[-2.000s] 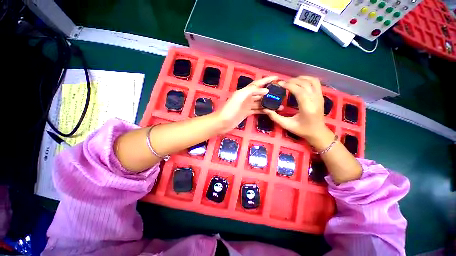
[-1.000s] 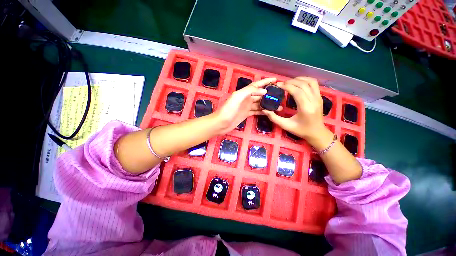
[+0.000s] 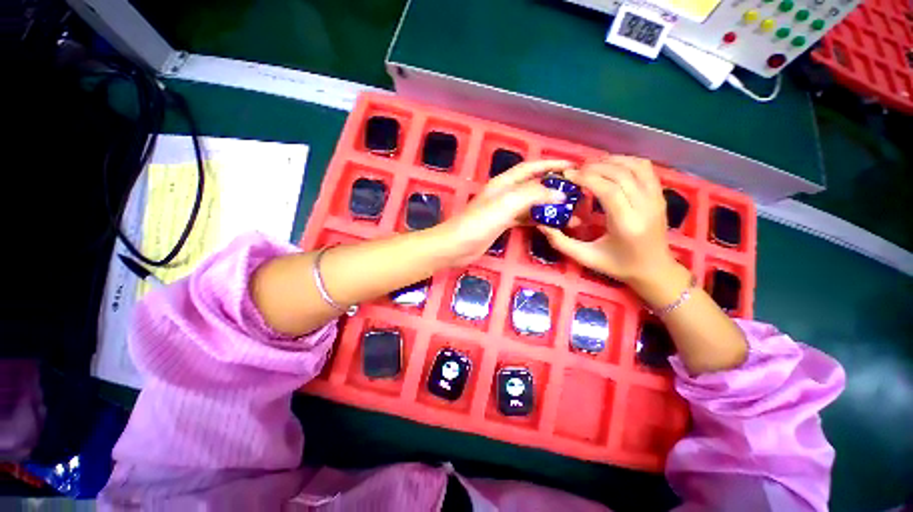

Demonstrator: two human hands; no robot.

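Observation:
A smartwatch unit (image 3: 554, 202) with a lit blue-white dial is held above the red watch tray (image 3: 440, 412) by both my hands. My left hand (image 3: 501, 212) grips its left side, with a finger over the screen's upper part. My right hand (image 3: 626, 222) holds its right side and edge. The tray has a grid of square pockets, most with dark-screened watches. Two watches in the front row, one of them here (image 3: 516, 390), show lit white dials. Two pockets at the front right are empty. My hands hide some pockets.
A raised green shelf (image 3: 561, 85) stands behind the tray, with a small digital timer (image 3: 640, 31) and a tester with coloured buttons (image 3: 766, 25). At left lie a white sheet (image 3: 285, 185), yellow paper (image 3: 180, 205), pen (image 3: 135, 266) and black cable (image 3: 201, 180). Another red tray (image 3: 881, 50) is at upper right.
The held watch's screen has changed from small blue text to a lit dial, and a left finger now lies over it. The whole view has shifted slightly, with things further right.

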